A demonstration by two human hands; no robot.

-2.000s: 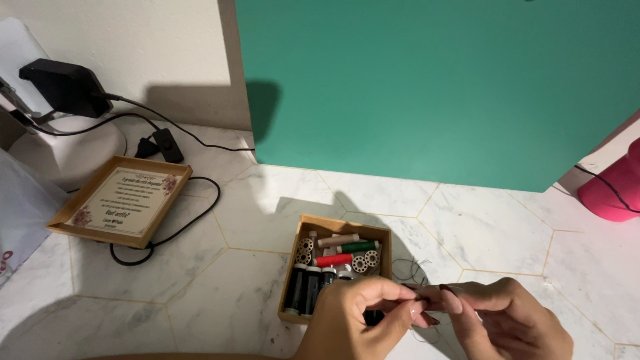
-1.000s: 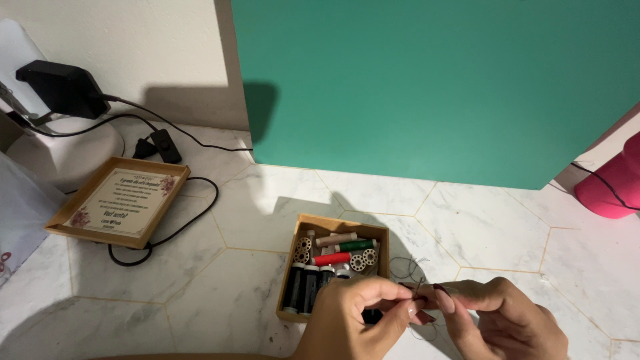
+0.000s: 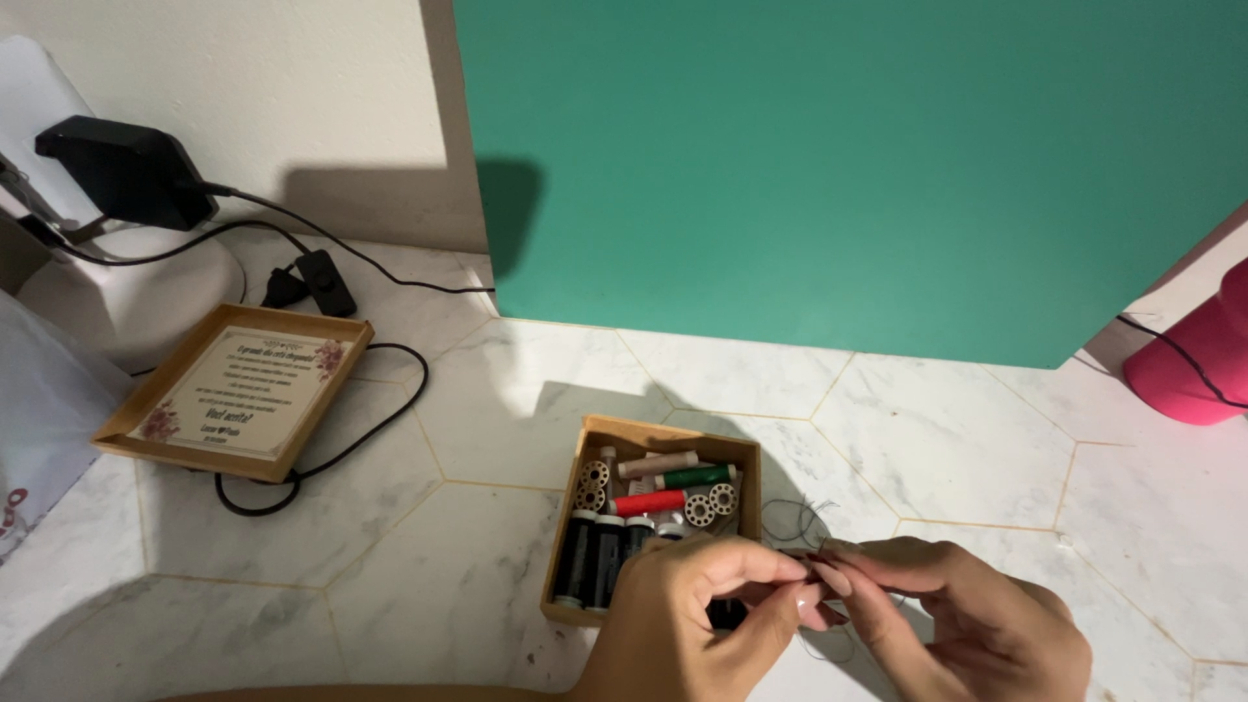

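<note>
My left hand (image 3: 697, 609) and my right hand (image 3: 960, 614) meet fingertip to fingertip at the lower right. Thumb and forefinger of each are pinched together; something small and dark shows between them, too hidden to name. Loose dark thread (image 3: 798, 520) curls on the marble-patterned surface beside them. Partly behind my left hand stands a small wooden box (image 3: 577, 453), holding dark thread spools (image 3: 606, 561), a red spool (image 3: 647, 502), a green spool (image 3: 694, 477), a beige spool (image 3: 658, 464) and round bobbins with holes (image 3: 699, 510).
A large green panel (image 3: 799, 175) stands upright at the back. At left lie a wooden lid with a printed card (image 3: 239, 390), a black cable (image 3: 390, 429) and an inline switch (image 3: 326, 283), near a black adapter (image 3: 132, 171). A pink bottle (image 3: 1194, 361) is at right.
</note>
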